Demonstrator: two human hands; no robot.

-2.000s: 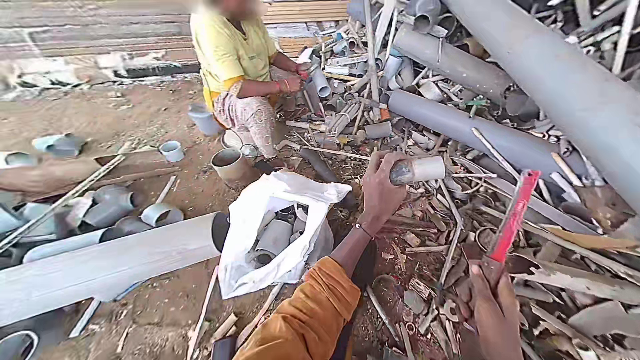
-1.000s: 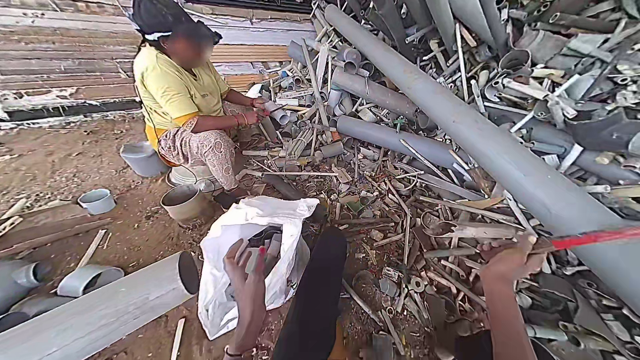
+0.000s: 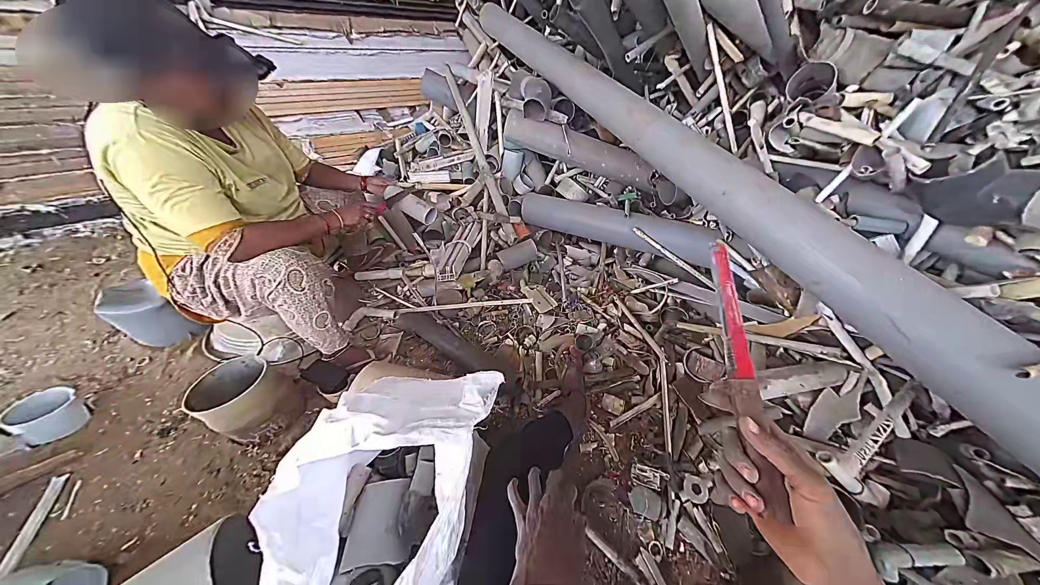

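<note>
My right hand point(image 3: 792, 496) grips the dark handle of a red-bladed tool point(image 3: 735, 325), possibly a knife, its blade pointing up over the scrap. With fingers spread and nothing seen in it, my left hand point(image 3: 546, 524) is low at the centre, beside my dark-clad leg. Just left of it, a white sack point(image 3: 305, 479) gapes, with grey pipe pieces point(image 3: 378, 520) inside. Scraps of plastic pipe point(image 3: 650, 500) lie between my two hands.
A person in a yellow shirt point(image 3: 162, 179) sits at the left, working on a pipe piece. A long grey pipe point(image 3: 731, 195) slants across the scrap heap. A round pipe section point(image 3: 236, 394) stands near the sack, and a bluish one point(image 3: 45, 414) lies farther left.
The pipe piece my left hand held two seconds before is out of it. That hand has moved from over the sack to its right. The red blade has swung from pointing right to pointing up.
</note>
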